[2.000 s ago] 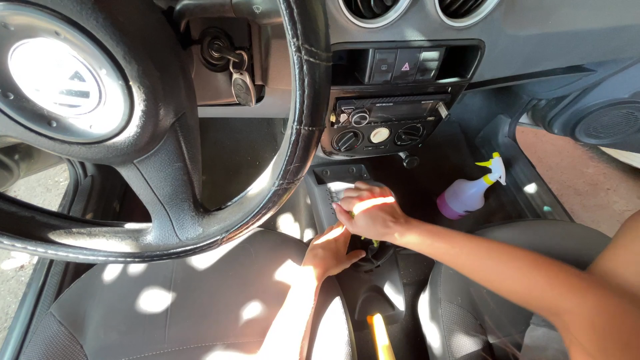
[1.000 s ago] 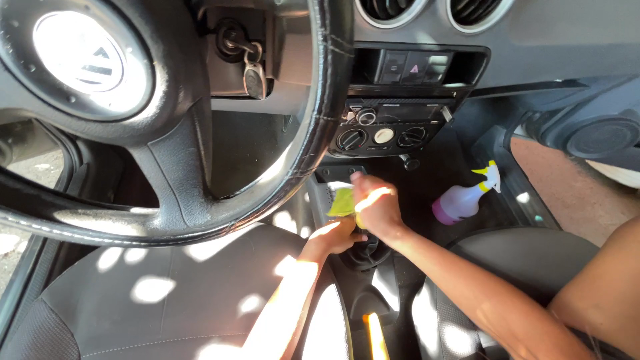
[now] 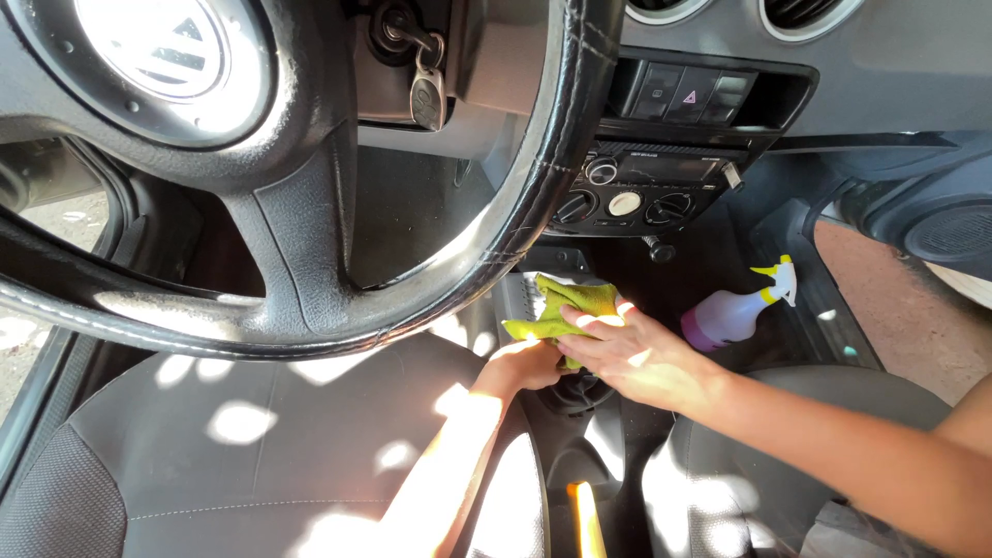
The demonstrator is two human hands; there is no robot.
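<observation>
A yellow-green cloth (image 3: 573, 306) lies bunched over the gear lever area of the car's centre console, between both hands. My left hand (image 3: 531, 363) is closed at the cloth's lower edge, by the top of the gear lever boot (image 3: 575, 394); its fingertips and what they grip are partly hidden. My right hand (image 3: 639, 353) lies against the cloth's right side, fingers spread over it and thumb along its upper edge. The gear knob itself is not visible under the cloth and hands.
The steering wheel (image 3: 542, 194) stands at upper left, with a key (image 3: 426, 97) in the ignition. A spray bottle (image 3: 725, 316) with purple liquid leans in the passenger footwell. A yellow object (image 3: 587, 519) lies between the two seats.
The cloth, mostly hidden two seconds ago, now shows spread out above the hands. My right hand's fingers have opened from a closed shape and lie over the cloth.
</observation>
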